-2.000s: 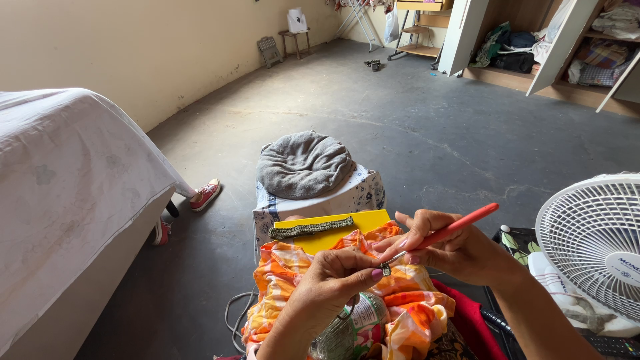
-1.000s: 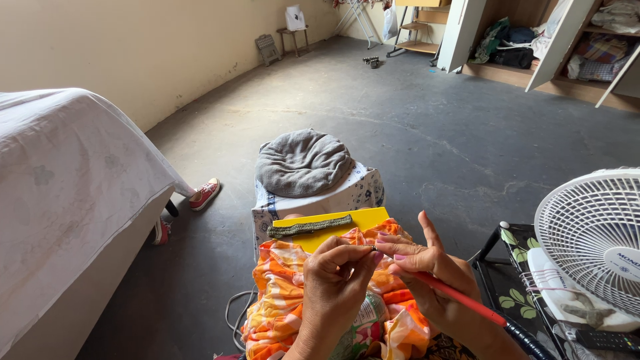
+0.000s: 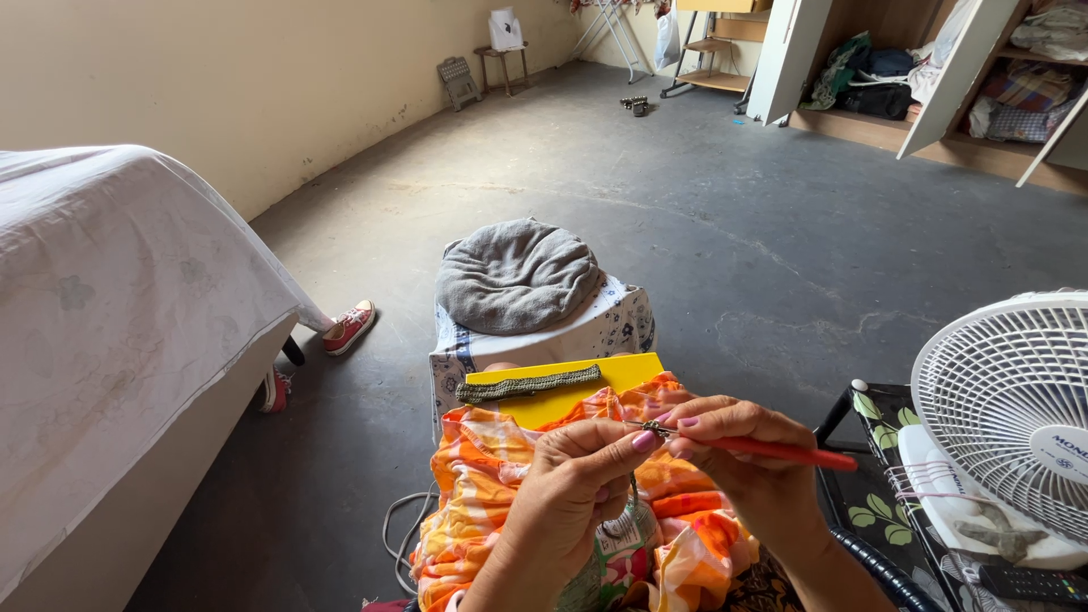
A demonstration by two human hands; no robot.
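My left hand point(image 3: 586, 467) pinches a small piece of dark green crochet point(image 3: 654, 427) between thumb and fingertips. In my right hand point(image 3: 739, 433) is a crochet hook with a red handle point(image 3: 790, 450), its metal tip at the small piece. A ball of green yarn point(image 3: 629, 544) with a printed label lies in my lap, partly hidden by my left hand, on orange and white patterned cloth point(image 3: 476, 501). Beyond the hands, a finished-looking dark green crocheted strip point(image 3: 531, 384) rests across a flat yellow board or folder point(image 3: 629, 374).
A round grey cushion point(image 3: 518, 276) sits on a cloth-covered seat point(image 3: 629, 319) ahead. At right, a white fan point(image 3: 1011, 408) stands by a rack with a leaf-patterned cover point(image 3: 884, 518) and a remote control point(image 3: 1028, 582). Red sneakers point(image 3: 349, 328) are beside the white-draped furniture point(image 3: 127, 323) at left.
The red hook handle, angled down to the right a second ago, is now nearer level. My right hand's raised index finger has come down beside the work.
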